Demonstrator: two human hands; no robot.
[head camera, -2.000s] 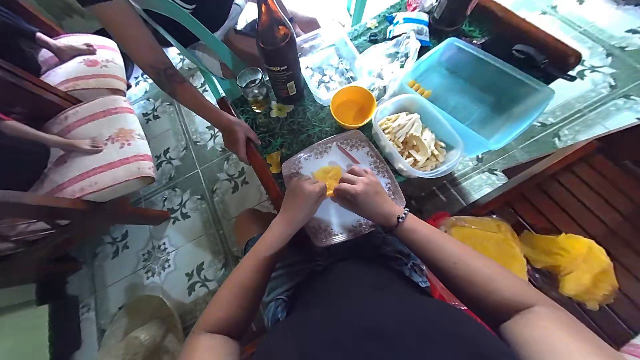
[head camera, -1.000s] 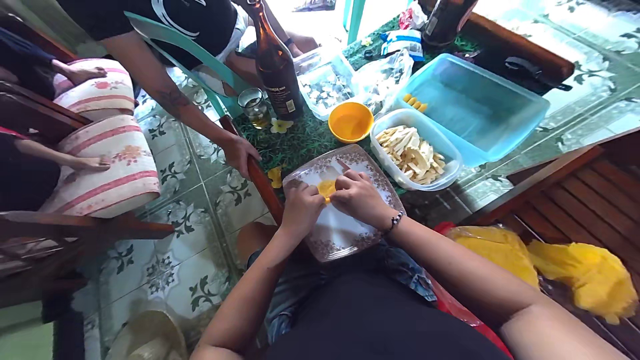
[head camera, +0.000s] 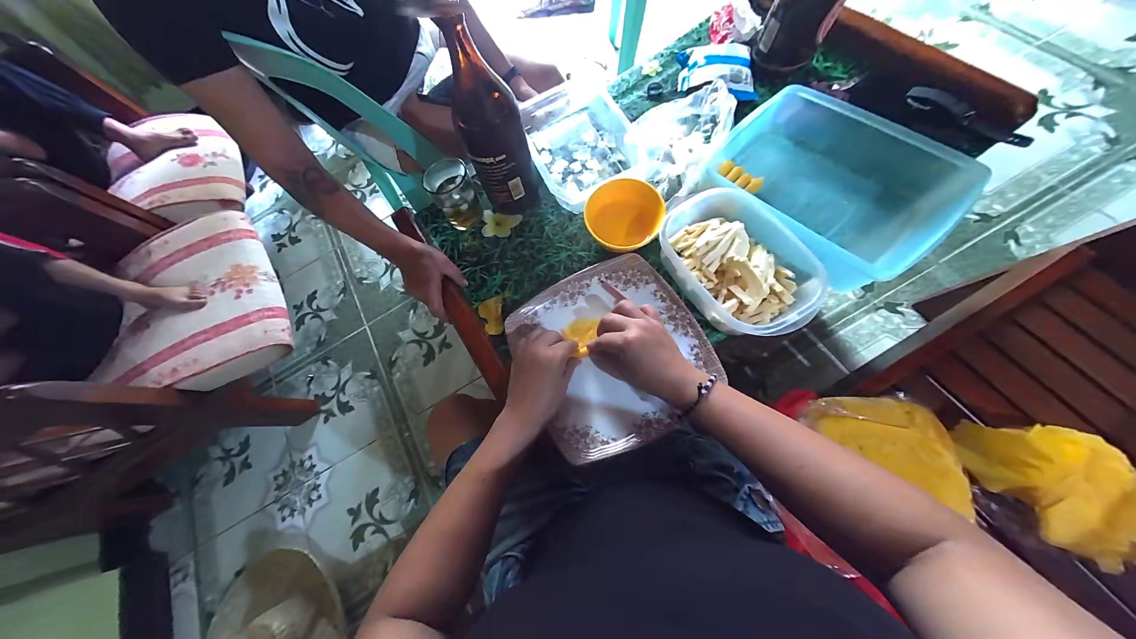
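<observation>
A yellow wrapper sheet (head camera: 581, 334) lies over a square patterned plate (head camera: 596, 426), pinched at its near edge by my left hand (head camera: 543, 366) and my right hand (head camera: 641, 346). The fingers hide part of the sheet. Beyond my right hand stands a clear plastic tub of pale cut strips (head camera: 737, 266). An orange cup (head camera: 625, 215) is beside that tub. Several small yellow rolls (head camera: 740, 176) lie in the corner of a blue plastic container (head camera: 874, 191). Yellow sheets in plastic (head camera: 892, 444) rest on the wooden bench at the right.
A brown glass bottle (head camera: 493, 120) and a drinking glass (head camera: 453, 191) stand at the far left of the green-covered table. Behind the cup are a clear tub (head camera: 577, 146) and a plastic bag (head camera: 679, 138). Another person's hand (head camera: 430, 273) grips the wooden edge.
Both my hands stay at the yellow sheet over the plate, with small shifts of the fingers. The other person's hand remains on the wooden edge.
</observation>
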